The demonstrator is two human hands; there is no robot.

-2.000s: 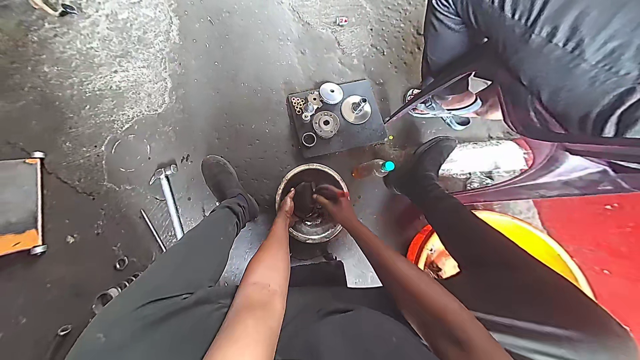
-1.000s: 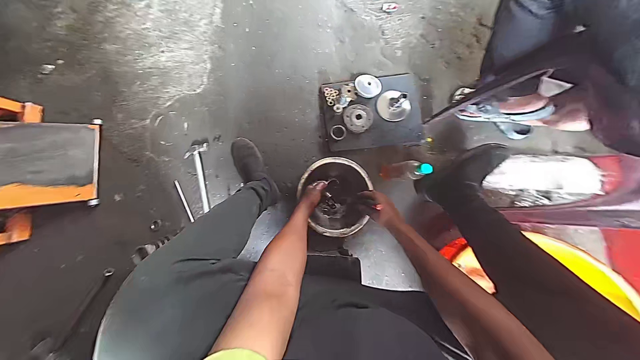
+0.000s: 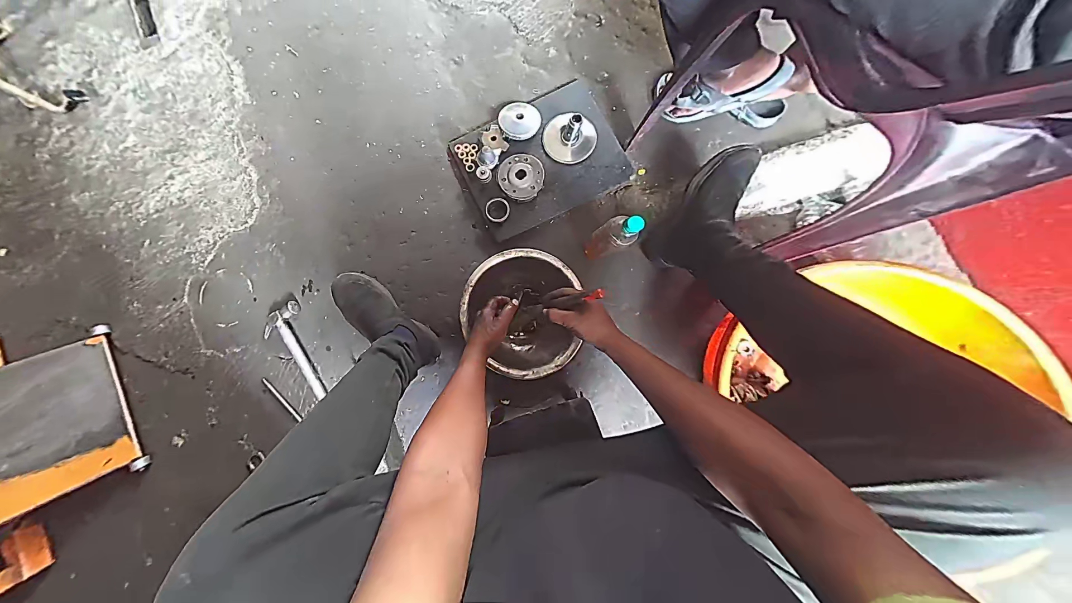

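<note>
Between my legs stands a round basin (image 3: 476,352) with a pale rim and a dark inside. Over its left part is my left hand (image 3: 494,322), its fingertips brought together at a small thin item that is too small to name. My right hand (image 3: 578,316) reaches in over the right rim, curled around a slim tool with a red end (image 3: 594,295). The tool's other end points toward my left fingertips. What lies at the bottom of the basin is dark and hard to tell.
Beyond the basin, a dark board (image 3: 578,201) bears metal discs, rings and a flanged shaft (image 3: 570,138). A bottle with a teal cap (image 3: 634,224) lies beside it. A hammer (image 3: 300,352) is at left, a yellow tub (image 3: 946,310) at right. A person's sandalled foot (image 3: 712,96) is at upper right.
My hands have come closer together over the basin than one second ago. The red-ended tool now shows plainly at my right hand.
</note>
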